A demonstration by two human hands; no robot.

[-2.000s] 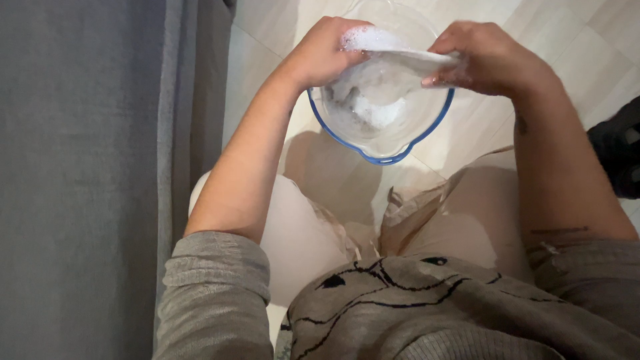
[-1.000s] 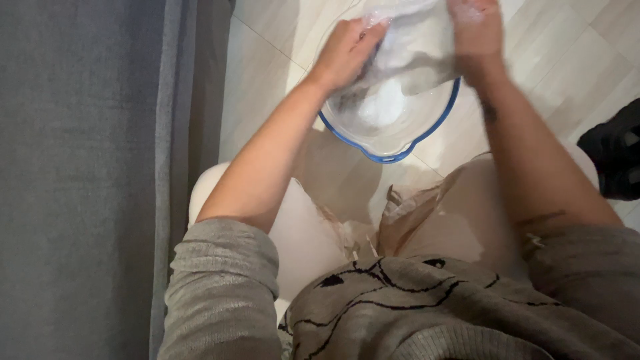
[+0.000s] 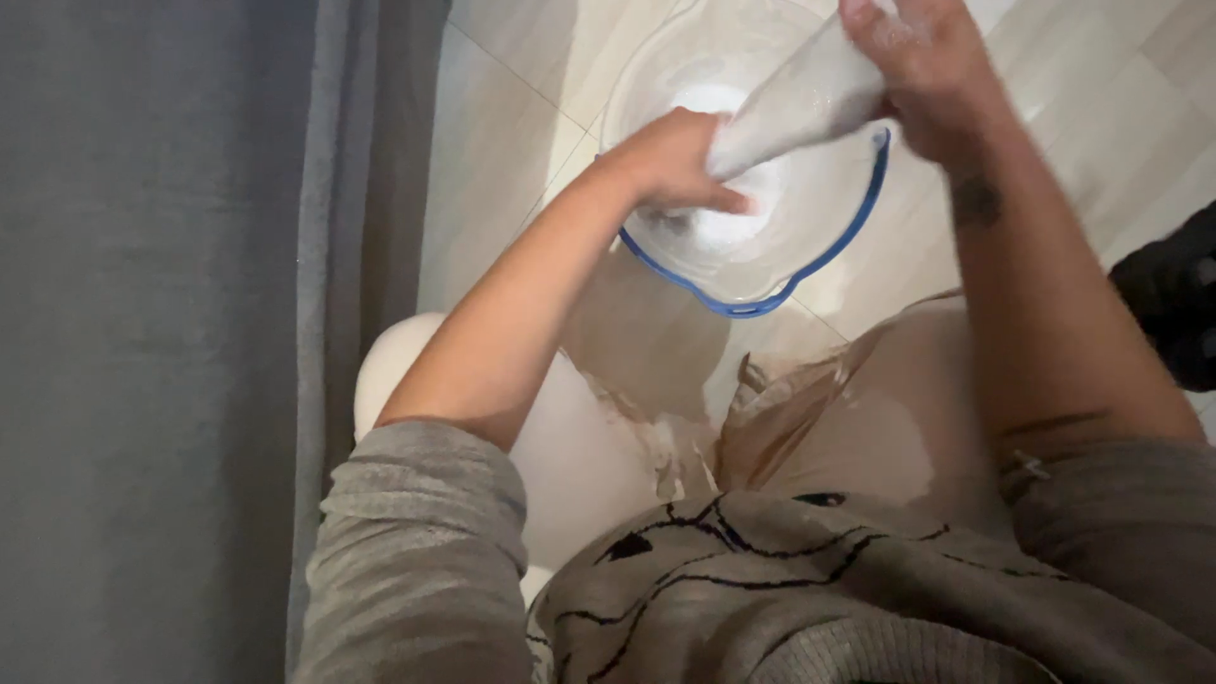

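Note:
A white, wet-looking cloth (image 3: 803, 100) stretches slantwise over a clear basin with a blue rim (image 3: 746, 309). My right hand (image 3: 926, 71), at the upper right, grips the cloth's upper end. At its lower end is my left hand (image 3: 689, 161), over the basin, with the thumb spread and the cloth against the palm; whether the hidden fingers close on it I cannot tell. White suds or foamy liquid (image 3: 731, 223) show inside the basin below my left hand.
The basin stands on a light tiled floor (image 3: 513, 104) between my knees. Grey upholstery or fabric (image 3: 152, 332) runs along the left side. A black object, perhaps a shoe (image 3: 1178, 294), lies at the right edge.
The cloth, earlier held level between both hands, now slants from lower left to upper right. My left hand has moved down into or over the basin, and my right hand is farther up.

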